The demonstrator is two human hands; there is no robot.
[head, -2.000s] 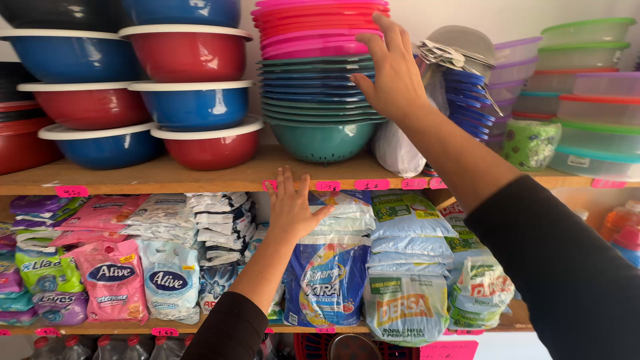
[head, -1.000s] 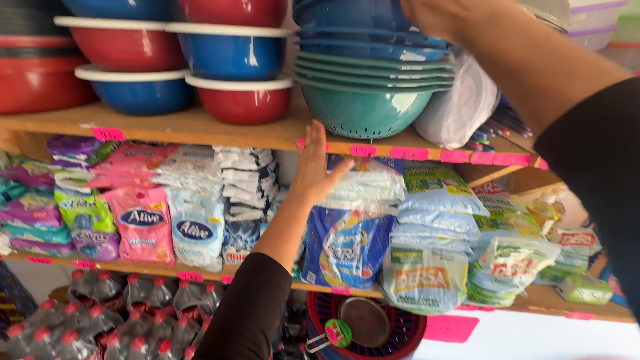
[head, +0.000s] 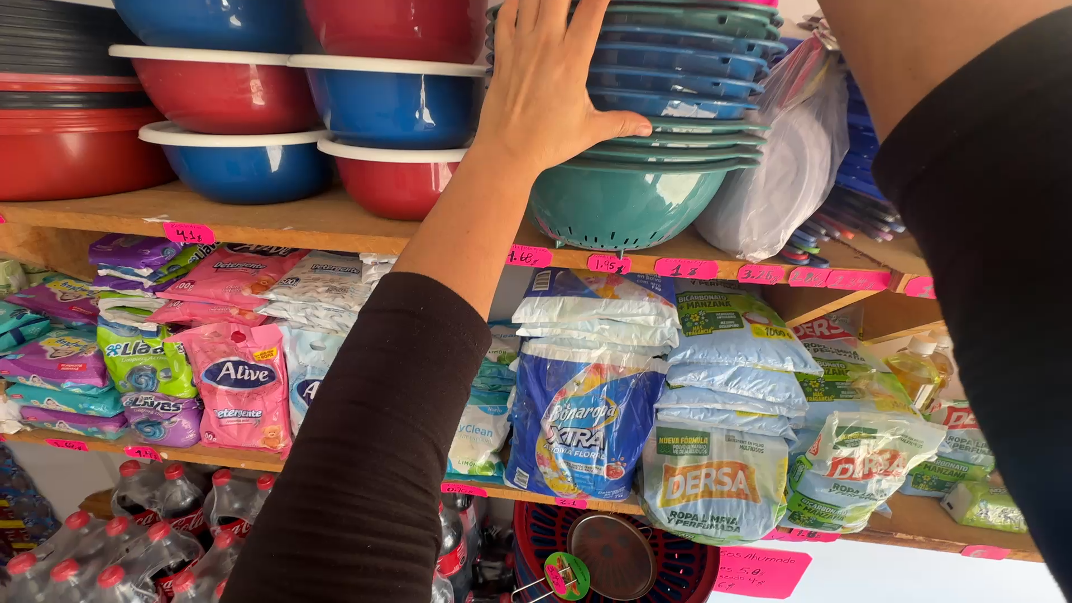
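Observation:
My left hand (head: 544, 92) is raised at the stack of plastic colanders, its fingers spread and its thumb lying over the rims at the stack's left side. The bottom colander (head: 628, 201) is teal and rests on the upper wooden shelf; blue colanders (head: 678, 79) sit above several teal rims, with more teal ones higher up. My right hand is outside the view above; only the forearm and black sleeve (head: 980, 167) show at the right. What the right hand touches is hidden.
Lidded red and blue bowls (head: 402, 105) stand left of the colanders. A clear plastic bag with white items (head: 779, 159) is close on their right. Detergent bags (head: 578, 419) fill the shelf below. Soda bottles (head: 159, 553) and a red basket (head: 703, 569) are at the bottom.
My left hand has risen from the shelf's front edge to the colander stack. My right hand, earlier at the stack's upper right, has left the view. Blue colanders now show between teal ones.

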